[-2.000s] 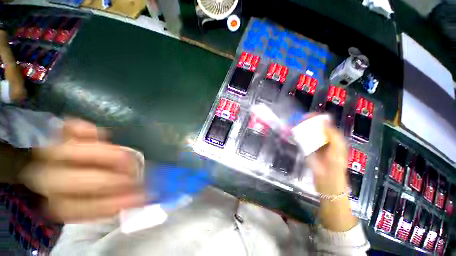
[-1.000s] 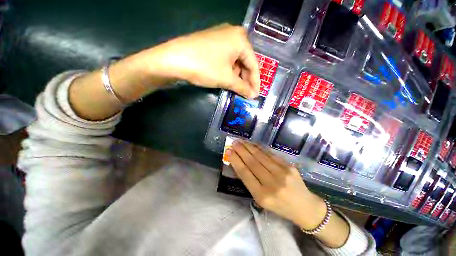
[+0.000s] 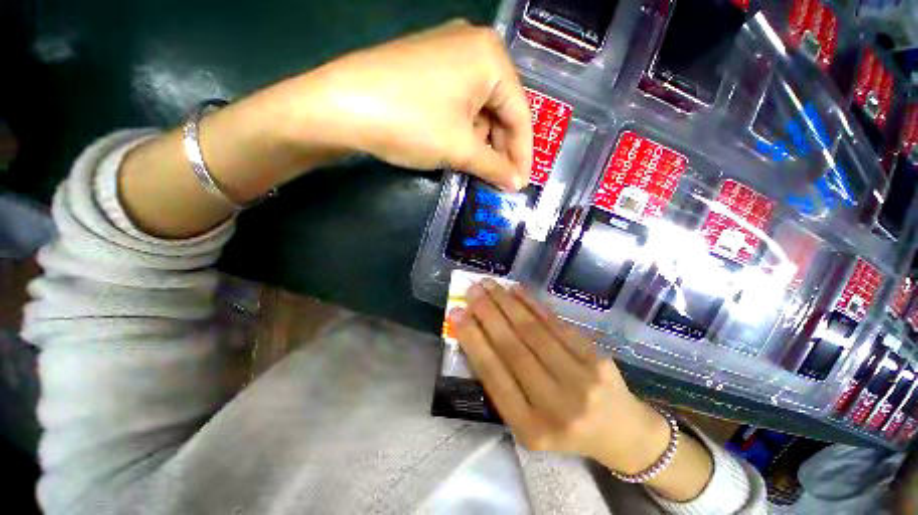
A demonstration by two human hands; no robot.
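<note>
A clear blister tray (image 3: 431, 264) holds two rows of red-and-black display modules. On the nearest left module (image 3: 550, 141), clear film with blue print (image 3: 487, 223) lies over the black screen. My left hand (image 3: 428, 106) comes from the left, its thumb and fingertips pinched at the film's upper edge; the exact grip is partly hidden by the fingers. My right hand (image 3: 544, 377) is at the tray's near edge, fingers flat over a card (image 3: 458, 387) with a white and orange upper edge and a dark lower part. The card is just below the same screen.
A loose, shiny clear film with blue marks (image 3: 805, 151) lies over modules at the tray's upper right. More modules (image 3: 886, 377) show at the far right. The dark green mat (image 3: 302, 241) is left of the tray. A bluish-grey cloth-like shape (image 3: 856, 473) is at lower right.
The blue print over the screen now shows as straighter rows. Both hands keep nearly the same places, and the view has shifted slightly.
</note>
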